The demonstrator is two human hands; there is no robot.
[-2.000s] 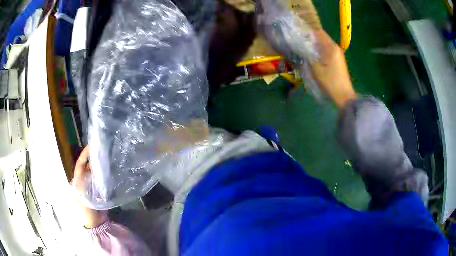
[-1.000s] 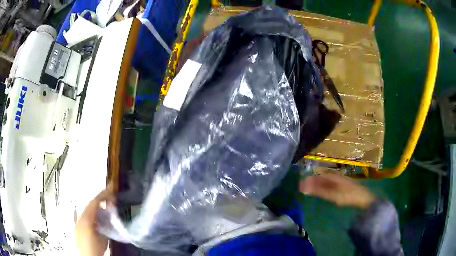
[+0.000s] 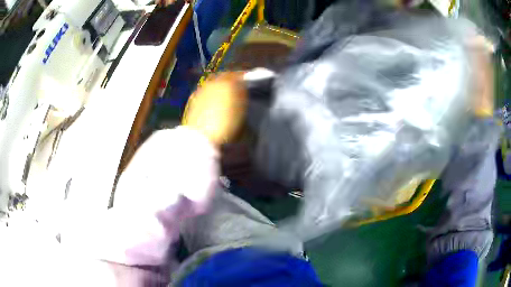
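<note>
The clear plastic bag (image 3: 386, 112), greyish and motion-blurred, spreads over the trolley. Dark material shows along its left side. My left hand (image 3: 218, 106), above a pink sleeve cover, is blurred at the dark left side of the bag; its fingers are hidden or smeared, so its grip cannot be told. My right hand (image 3: 482, 73), above a grey sleeve cover, is at the bag's right edge and appears to hold it; its fingertips are blurred. A dark brown bundle (image 3: 238, 160) shows below my left hand.
The white sewing machine (image 3: 53, 53) with blue lettering stands at the left. A dark phone (image 3: 159, 23) lies on the sewing table (image 3: 143, 67). The trolley's yellow frame (image 3: 417, 199) curves below the bag. A blue bin (image 3: 210, 25) is behind the table edge.
The bag has moved right and away from my lap. My left hand has moved up and right from the table edge. My right hand has moved up to the bag's right side.
</note>
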